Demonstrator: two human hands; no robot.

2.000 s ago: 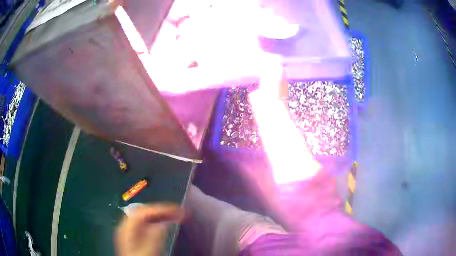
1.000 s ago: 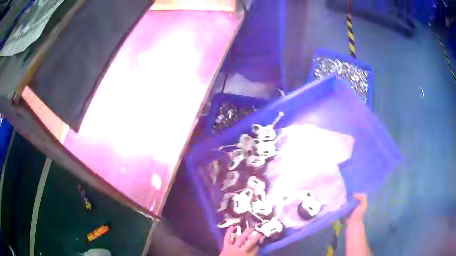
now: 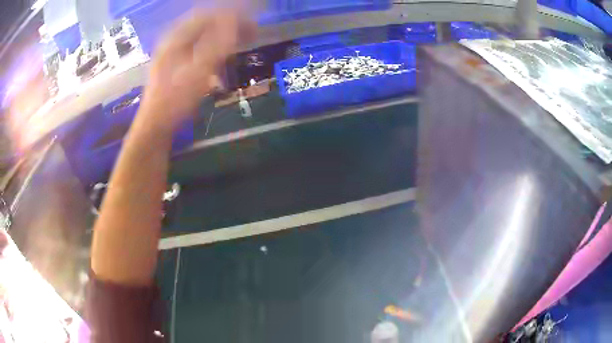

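Observation:
My left hand is raised at the upper left, its bare forearm crossing the left part of the view. It is blurred, and I cannot tell whether it holds anything. It is in front of blue bins beyond the green bench. My right hand is not in view. An orange tube and a white rounded item, cut off by the lower edge, lie on the bench. A small white-and-dark item shows beside my forearm.
A blue bin of small white parts stands across the green bench. A small white bottle is left of it. A metal partition rises at right, with clear plastic behind. Strong glare covers the lower left.
The view has swung from the large bin of white units to the bench's far side. My left hand has left that bin and is now raised; my right hand has gone out of view.

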